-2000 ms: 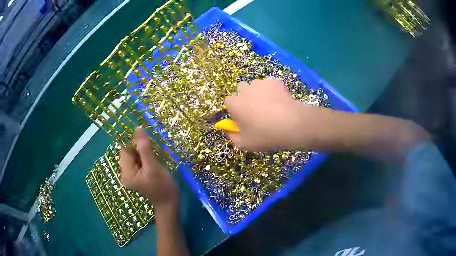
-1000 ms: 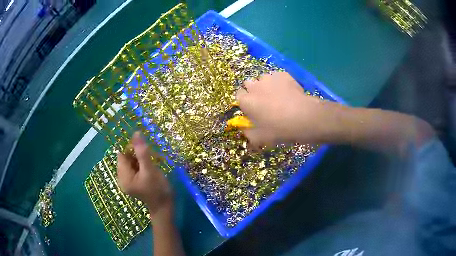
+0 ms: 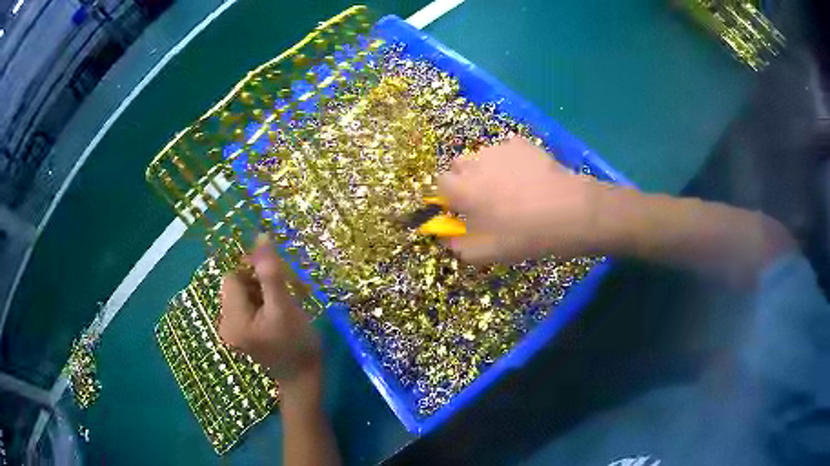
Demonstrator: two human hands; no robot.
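Note:
My left hand grips the lower edge of a shiny gold parts frame, held up over the left side of a blue tray. Small gold and silvery pieces hang in rows on the frame. My right hand holds side cutters over the middle of the tray. Their yellow-orange handles and short dark jaws show, blurred; whether the jaws touch the frame cannot be told. The tray is full of loose glittering pieces, and the frame's right part is hard to tell from them.
Gold frames lie flat on the green table left of the tray, partly behind my left hand. A small loose gold pile lies at the far left. A gold lattice bundle lies at the upper right. A white line crosses the table.
The held frame has tilted and shifted slightly right. My right hand with the side cutters has moved a little to the right, and more of the dark jaws shows.

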